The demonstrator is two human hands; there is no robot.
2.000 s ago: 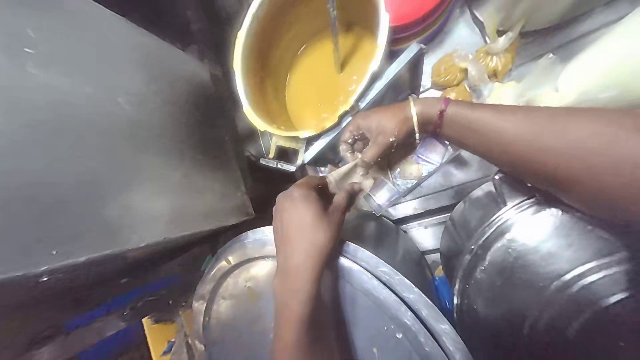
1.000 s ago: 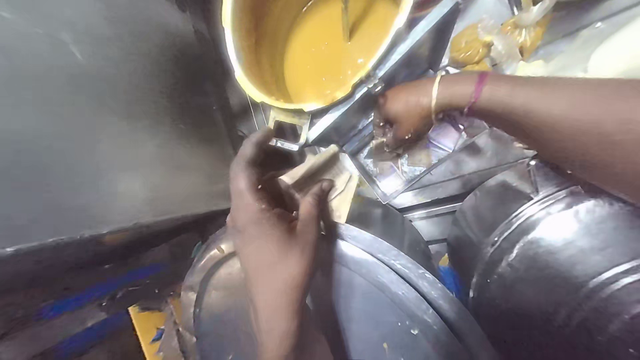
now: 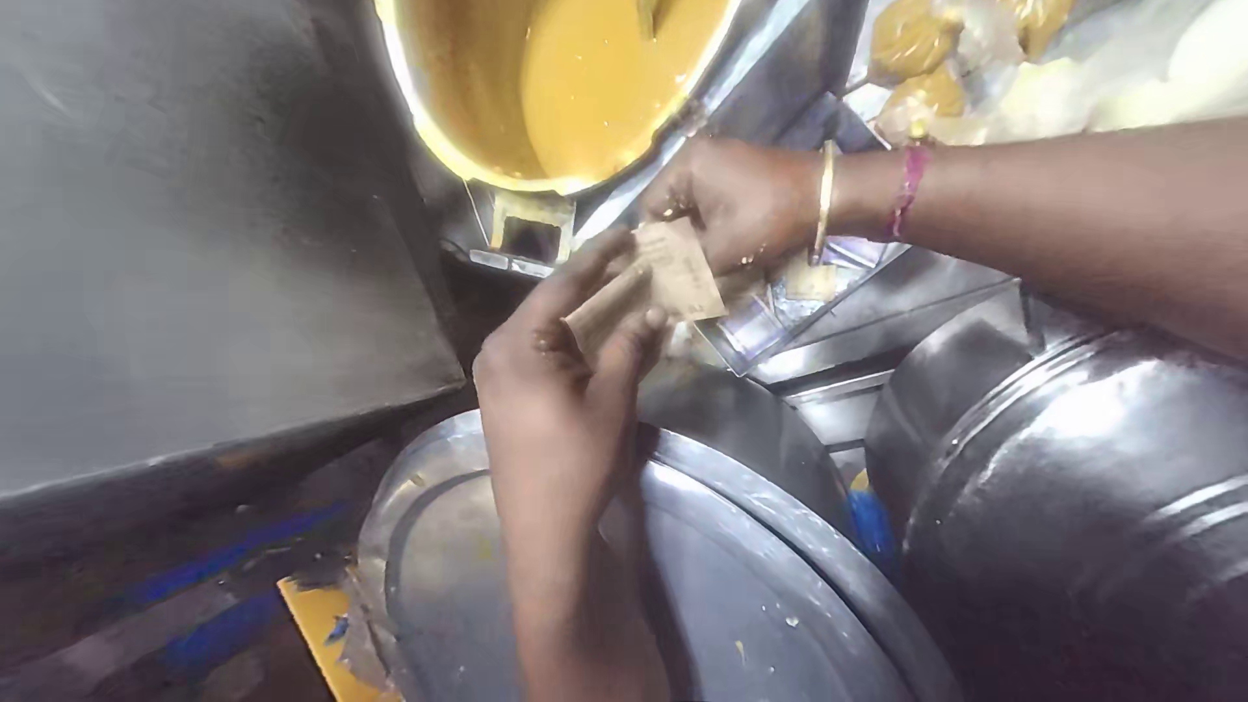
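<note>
My left hand [image 3: 585, 341] holds folded banknotes [image 3: 609, 297] between thumb and fingers, above the round metal lid. One flat banknote [image 3: 681, 271] lies across the front of them, between my two hands. My right hand [image 3: 736, 200], with a bangle and a pink thread at the wrist, touches that note's upper edge; its fingertips are partly hidden, so its grip is unclear. Behind my right wrist a metal tray [image 3: 770, 336] holds notes and small items. Above my hands stands a large pot [image 3: 565, 183] of yellow liquid with a utensil in it.
A round metal lid [image 3: 702, 575] fills the lower middle. To the right lies a large shiny metal vessel [image 3: 1082, 468]. Knotted plastic bags of yellow food [image 3: 912, 44] are at the upper right. A grey metal panel [image 3: 195, 244] stands at the left.
One second ago my right hand was at the tray, apart from my left. It has come back beside my left hand, and a flat note now shows between them.
</note>
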